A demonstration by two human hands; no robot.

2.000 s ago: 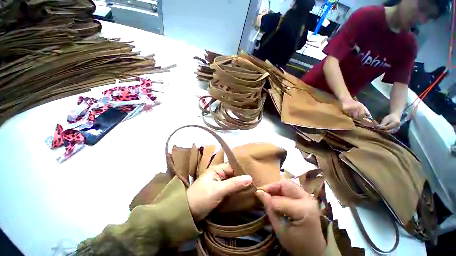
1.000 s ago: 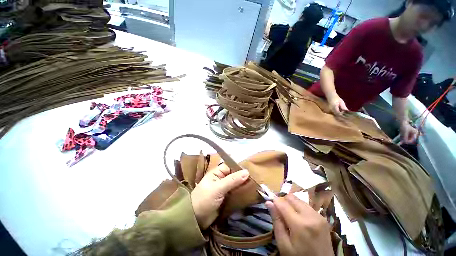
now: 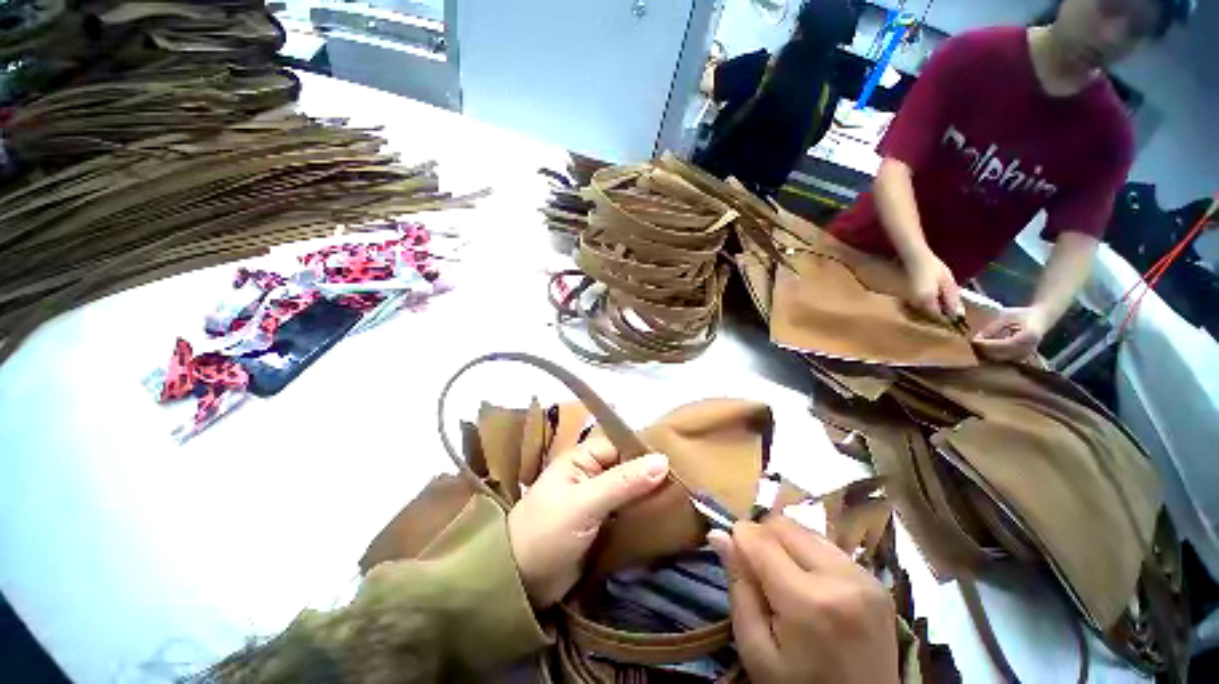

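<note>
A brown strap handle arches up in a loop before me. My left hand is closed on the strap, thumb on top. My right hand pinches a small dark, shiny tool, which looks like thread snips, with its tip at the strap's edge. Most of the tool is hidden in my fingers. Below and behind my hands lies a pile of brown bag panels with more strap loops and pale grey layers between them.
Loose strap strips heap at the far left. Patterned scraps lie by a dark flat object. Coiled strap handles stand mid-table. Brown bags pile at right before a person in maroon. A grey cabinet stands behind.
My right hand has moved from the strap's edge to hold the small tool against it. My left hand keeps the strap. The other person's hands have come together over the bags.
</note>
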